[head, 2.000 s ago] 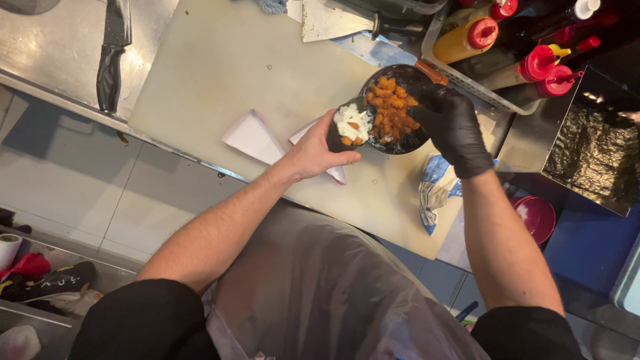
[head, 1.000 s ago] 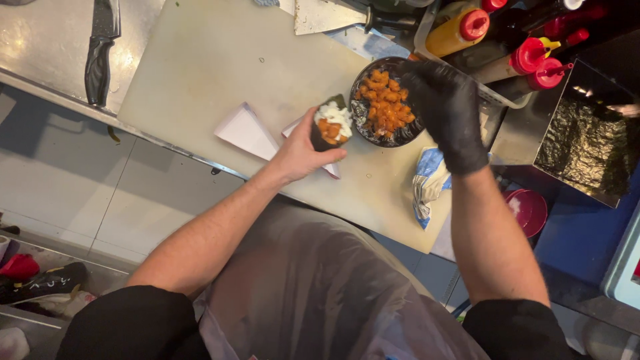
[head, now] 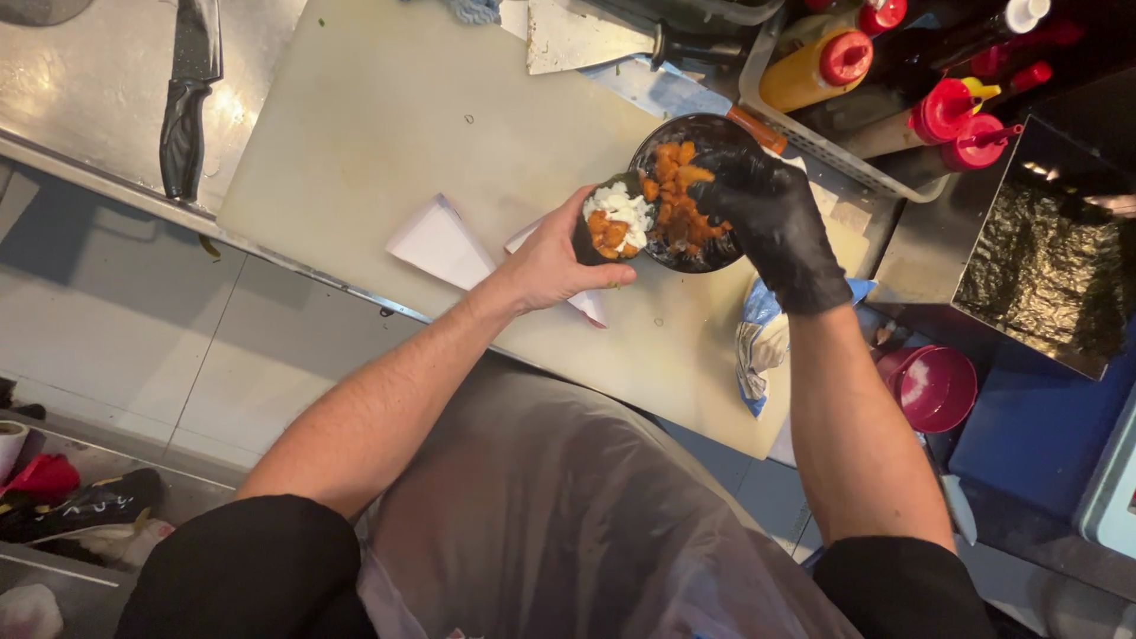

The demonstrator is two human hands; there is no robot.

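My left hand [head: 555,257], bare, is closed around a nori cone [head: 619,220] with white rice or sauce and orange-coated pieces at its top. Right beside the cone stands a black bowl [head: 717,257] of orange-coated food pieces [head: 679,200]. Over the bowl's right side is my right hand [head: 772,213] in a black glove, its fingertips at the pieces, one of which seems to be between them. Two folded white paper sleeves lie on the cutting board [head: 382,124]: one [head: 441,241] left of my left hand, the other [head: 586,306] partly under it.
A black-handled knife [head: 185,133] lies on the steel counter at left. Behind the bowl are a metal scraper [head: 586,40], a wooden-handled blade [head: 661,89] and a basket of sauce bottles [head: 816,71]. Nori sheets [head: 1043,266], a pink cup [head: 932,386] and a blue-white packet [head: 759,346] are at right.
My right hand has come down from the bowl's upper right edge to the food pieces in it. More orange pieces show at the cone's top than two seconds ago.
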